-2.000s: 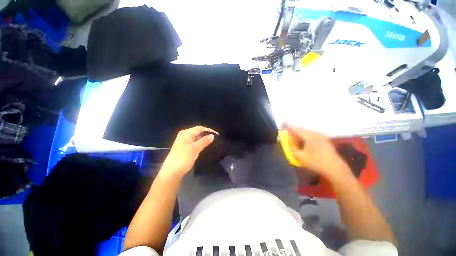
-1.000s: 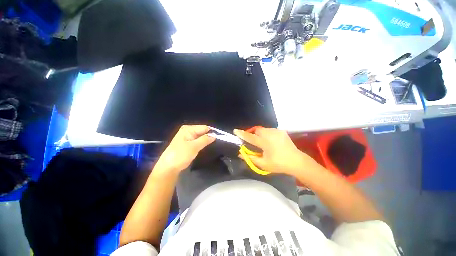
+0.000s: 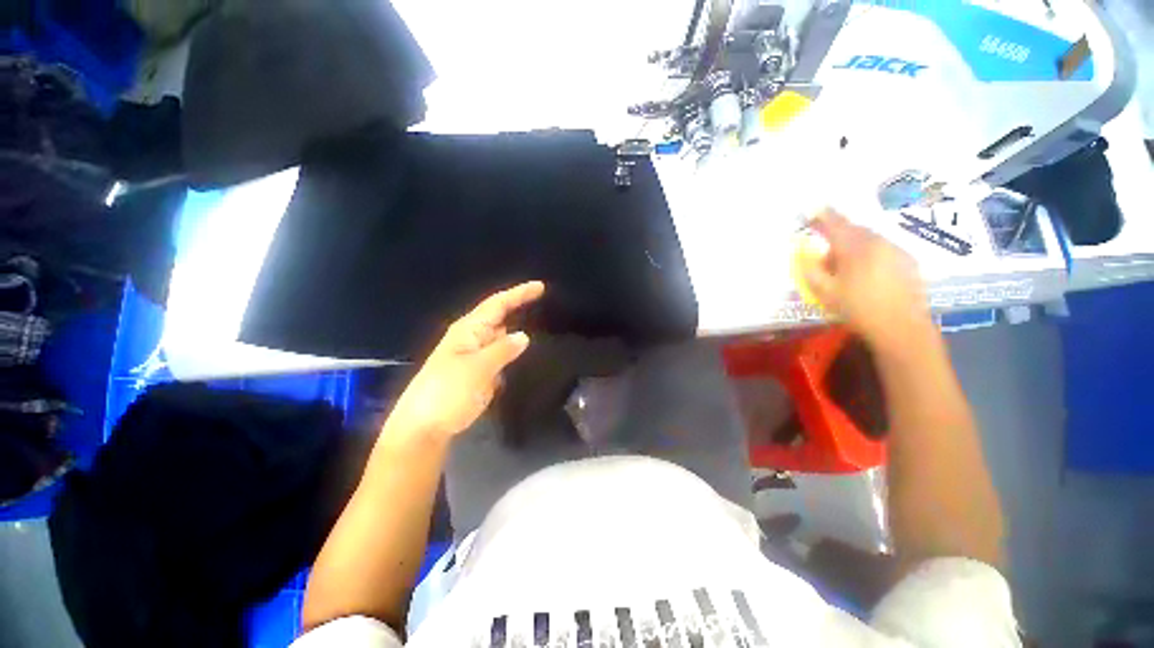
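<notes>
A black garment panel [image 3: 468, 241] lies flat on the white machine table, its right upper corner beside the needle area. My left hand [image 3: 462, 361] is at the panel's front edge, fingers apart, holding nothing. My right hand [image 3: 861, 279] is over the table to the right of the panel, blurred. It is closed around scissors [image 3: 811, 263], of which the yellow handle loop shows; the blades cannot be made out.
The JACK sewing machine [image 3: 936, 76] stands at the back right. A black panel stack [image 3: 297, 82] lies back left. Snips [image 3: 936, 233] and a dark tray [image 3: 1012, 223] lie at right. Below are a red stool or bin [image 3: 810, 411] and a black heap [image 3: 203, 506].
My hands have come apart. My right hand has moved right and up over the table with the yellow-handled scissors. My left hand has opened, and the pale strip between the hands no longer shows.
</notes>
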